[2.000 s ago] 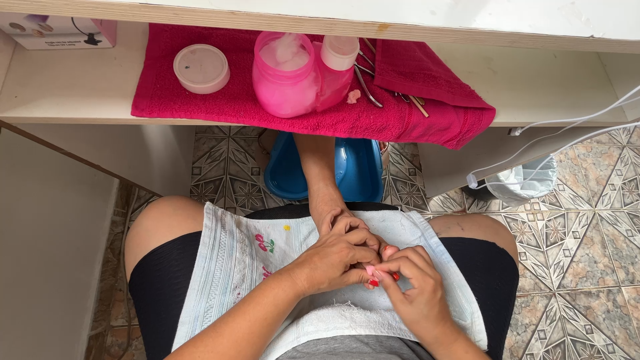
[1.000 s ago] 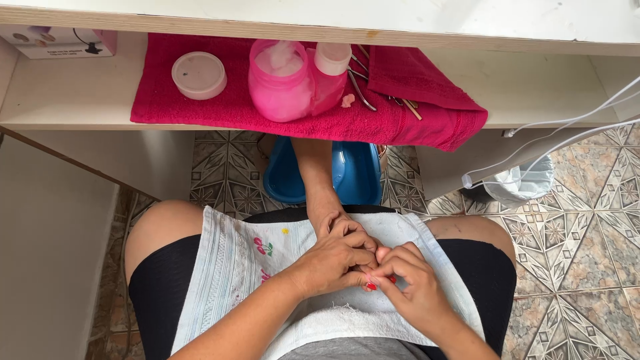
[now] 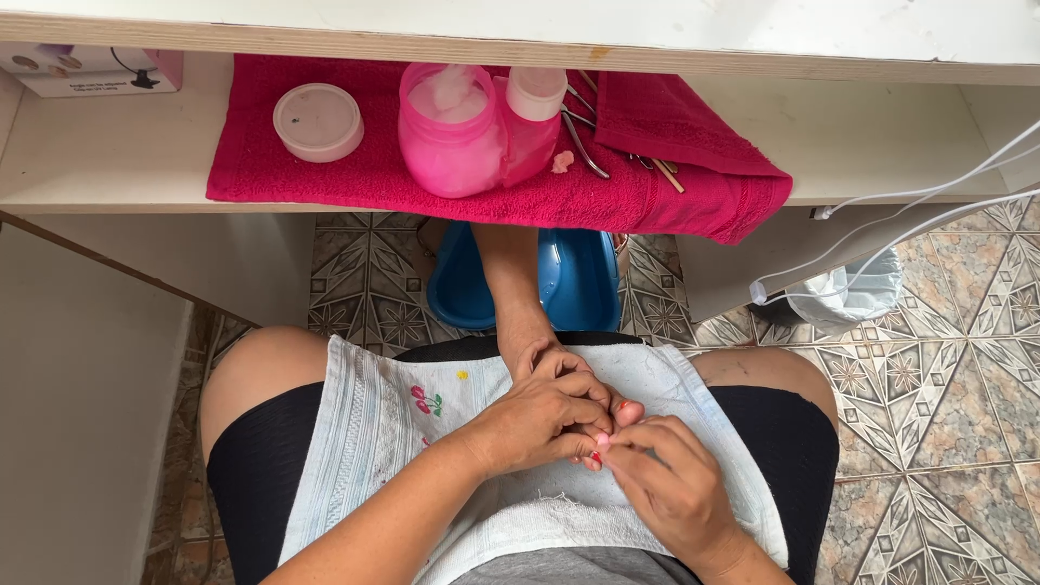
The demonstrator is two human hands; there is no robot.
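Observation:
Another person's foot (image 3: 518, 325) rests on the white towel (image 3: 374, 422) over my lap, with red polish on some toenails. My left hand (image 3: 540, 418) is wrapped around its toes, fingers bent over them. My right hand (image 3: 670, 479) comes from the right, thumb and forefinger pinched on a small pink piece (image 3: 603, 439) against the toes; its material cannot be told. A big toe (image 3: 628, 413) with a bit of orange-red polish shows between my hands. The other toes are mostly hidden by my fingers.
On the shelf, a pink towel (image 3: 325, 183) holds a pink jar (image 3: 451, 150) of cotton, a white-capped pink bottle (image 3: 536, 97), a round lid (image 3: 318, 123) and metal nippers (image 3: 581, 146). Below are a blue basin (image 3: 597, 280) and a lined bin (image 3: 853, 292). White cables (image 3: 910, 183) hang right.
My right hand has shifted slightly off the big toe, which shows more than one second ago. My left hand has stayed around the foot.

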